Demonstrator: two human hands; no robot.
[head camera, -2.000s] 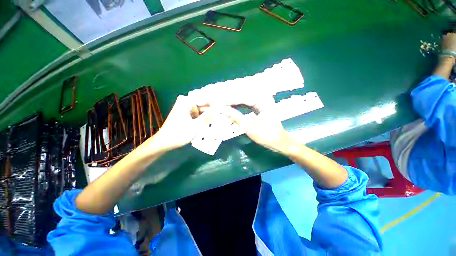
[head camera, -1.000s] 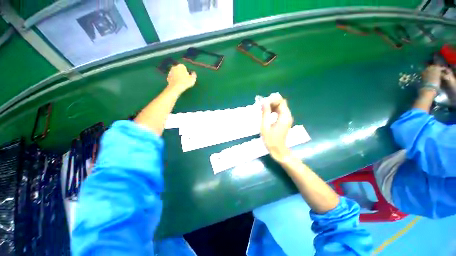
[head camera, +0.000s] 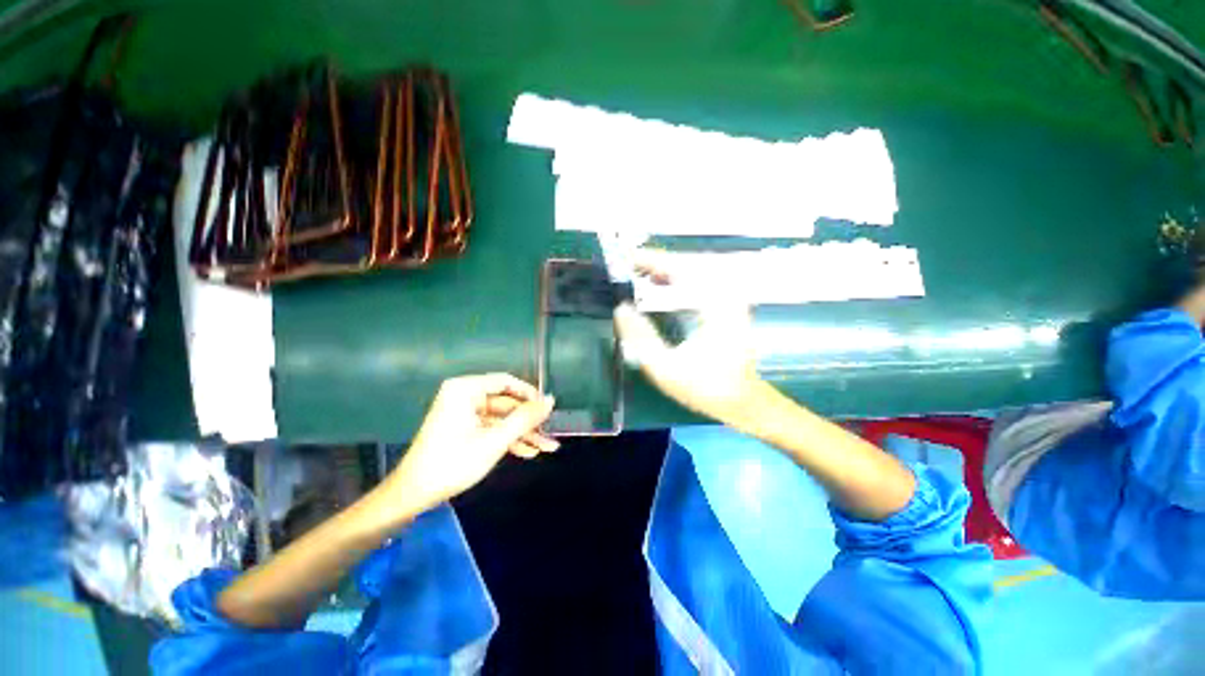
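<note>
A phone frame (head camera: 582, 383), thin with a copper edge and a dark block at its top end, stands out at the bench's near edge. My left hand (head camera: 478, 429) holds its lower left side between thumb and fingers. My right hand (head camera: 687, 346) is at its upper right side, with a small white piece (head camera: 615, 255) at the fingertips over the frame's top end. The right fingertips are blurred. White sticker strips (head camera: 720, 178) overlap just beyond, and a separate strip (head camera: 819, 275) lies nearer, partly behind the right hand.
A stack of copper-edged frames (head camera: 337, 185) leans at left on a white strip (head camera: 227, 357). Black wrapped packs (head camera: 66, 264) lie far left, a clear plastic bag (head camera: 165, 522) below. Single frames (head camera: 1150, 99) lie at the far side. A neighbouring worker's blue sleeve (head camera: 1163, 357) is at right.
My left hand has come back from the far side, and a frame is now in it at the near edge. My right hand has moved to the frame's top end. The view has shifted.
</note>
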